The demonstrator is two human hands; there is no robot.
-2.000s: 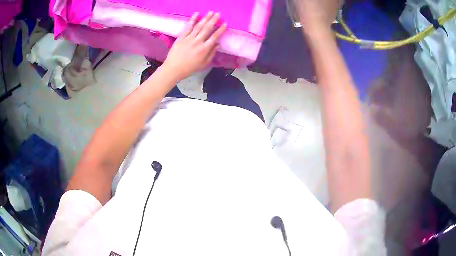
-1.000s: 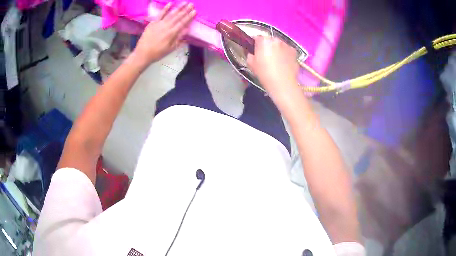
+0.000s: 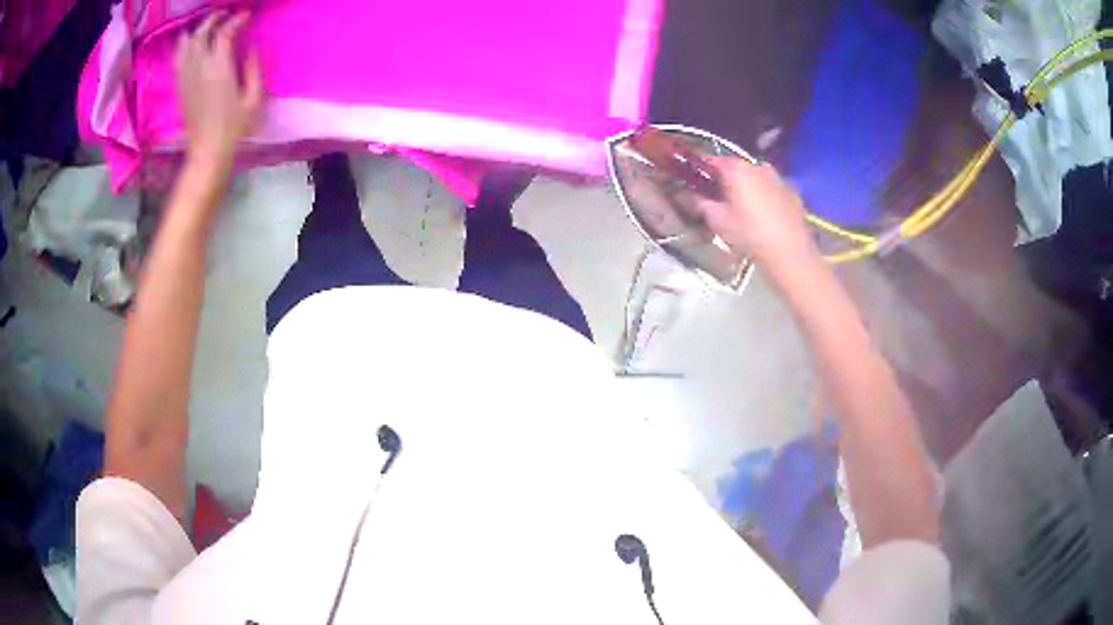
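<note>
The bright pink garment piece lies spread on the dark table cover, with a paler pink band along its front and right edges. My left hand lies on its left part, bare, fingers apart and slightly blurred. My right hand is shut on the reddish-brown handle of the steam iron. The iron's silver, boat-shaped body is at the garment's front right corner, its tip pointing up-left. Much of the iron reaches past the front edge. Whether it touches the fabric I cannot tell.
Yellow hose and cord run right from the iron. A blue cloth lies at the table's right. Pale fabric hangs at the far right. Crumpled pink fabric is at the far left. Scraps lie on the pale floor.
The iron, absent from the garment two seconds ago, was over its front part one second ago and is now at the right corner. My left hand has moved left along the garment.
</note>
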